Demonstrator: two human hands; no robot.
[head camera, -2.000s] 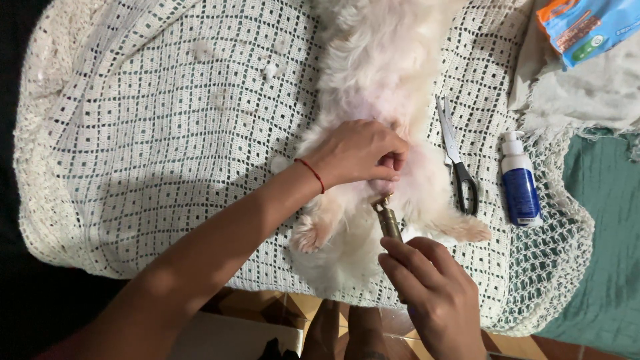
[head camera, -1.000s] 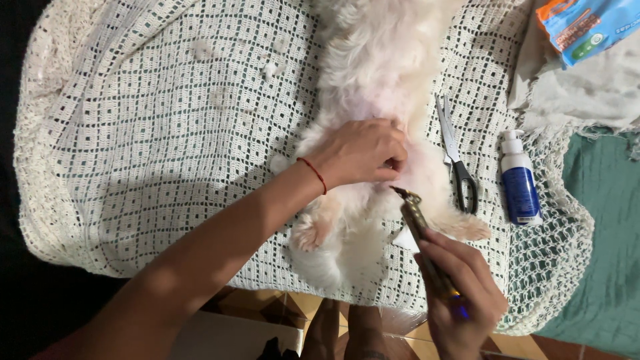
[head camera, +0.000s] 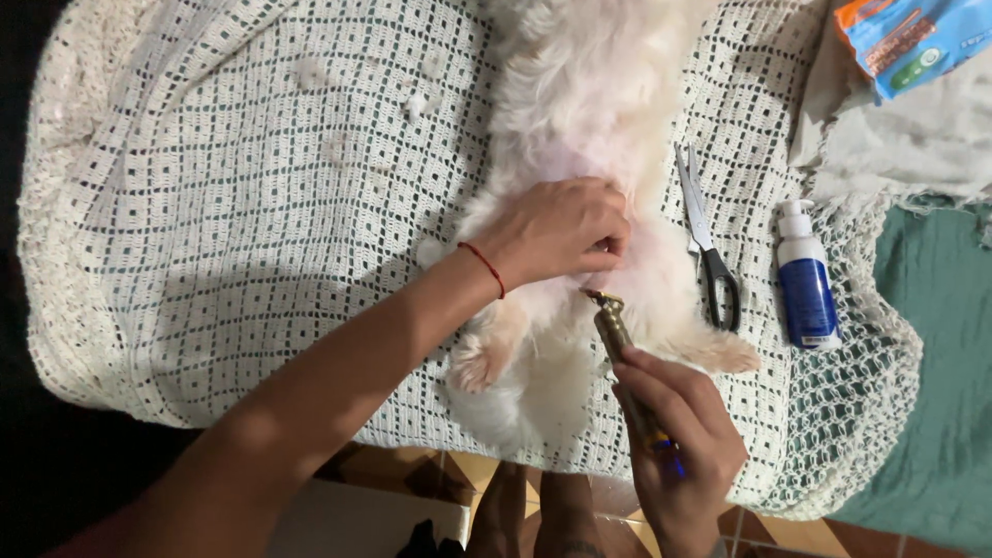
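A white, fluffy dog (head camera: 589, 93) lies belly up with its hind legs spread toward me. My left hand (head camera: 570, 232) rests on its lower belly with curled fingers, a red cord around the wrist; whether the fingers pinch skin or fur cannot be told. My right hand (head camera: 682, 434) is closed around a brass-coloured hair trimmer (head camera: 614, 329), which has a small blue light low on its body. The trimmer's head is at the groin, just below my left fingers. To the right of the dog lie scissors with black handles (head camera: 723, 287), blades pointing away.
A white crocheted blanket (head camera: 232, 217) lies under the dog, with loose tufts of fur (head camera: 416, 106) on it. At the right are a blue and white pump bottle (head camera: 806, 287), a pale cloth (head camera: 899, 155) and a blue and orange packet (head camera: 922, 46). Green fabric (head camera: 930, 372) shows beyond.
The trimmer in my right hand has tilted and shifted, moving right and then back left toward the groin. My left hand has stayed nearly in place on the belly.
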